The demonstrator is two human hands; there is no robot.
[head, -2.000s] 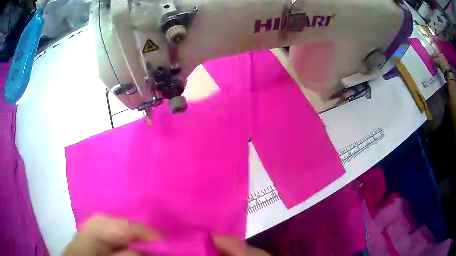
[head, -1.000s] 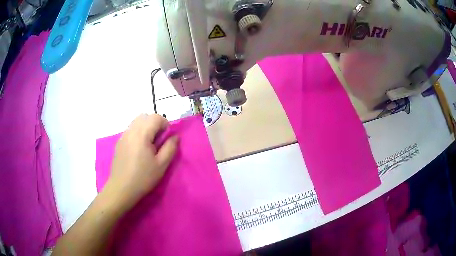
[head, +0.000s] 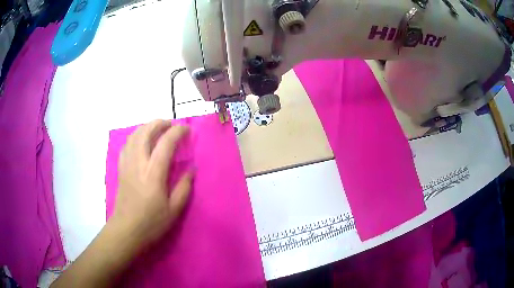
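Observation:
A large bright pink panel (head: pixel 214 225) lies flat on the table, its top right corner under the brassy presser foot (head: pixel 224 115). My left hand (head: pixel 152 174) lies on the panel left of the foot, palm down with fingers bent; whether it pinches the cloth cannot be told. My right hand is not in view. A smaller pink panel (head: pixel 366 146) lies under the arm of the white sewing machine (head: pixel 338 34), right of the needle, apart from the large panel.
A pink fabric stack (head: pixel 22 152) lies at the far left, with a blue plastic case (head: pixel 79 31) behind it. A dark metal tool (head: pixel 448 122) and a yellow-brown strip (head: pixel 499 126) lie at right. Crumpled pink pieces (head: pixel 451 261) hang below the table edge.
The large panel was pulled left and up; its corner is now under the foot. My left hand came onto it. My right hand left the view. The view has shifted left.

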